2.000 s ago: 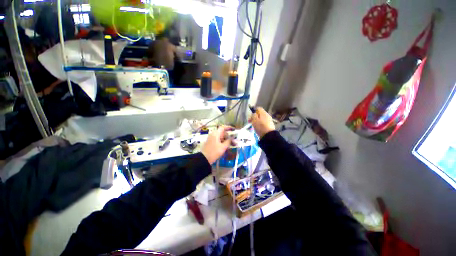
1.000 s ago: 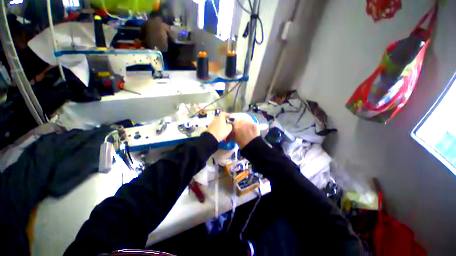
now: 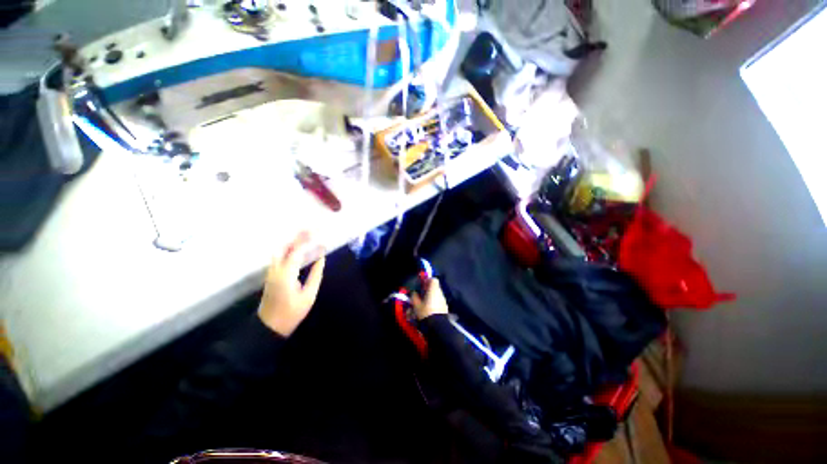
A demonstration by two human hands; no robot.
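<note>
My left hand (image 3: 292,288) is at the front edge of the white table (image 3: 225,217), fingers apart, with nothing seen in it. My right hand (image 3: 430,299) is below the table edge, at the rim of the dark red-edged bag (image 3: 410,328); its fingers are bent there, and whether they grip the rim is unclear. Pale tapes (image 3: 370,118) hang from the machine's right end over the table edge. The white and blue sewing machine (image 3: 317,56) crosses the top, its needle end (image 3: 136,136) at left.
A yellow-brown parts tray (image 3: 492,116) sits at the table's right edge. Red snips (image 3: 319,188) lie under the machine arm. Dark cloth (image 3: 23,172) is at far left. A red bag (image 3: 662,258) and clutter lie beside the wall at right.
The view has tilted down and closer. My hands have parted and come down from the machine's right end, the left to the table edge and the right to the bag.
</note>
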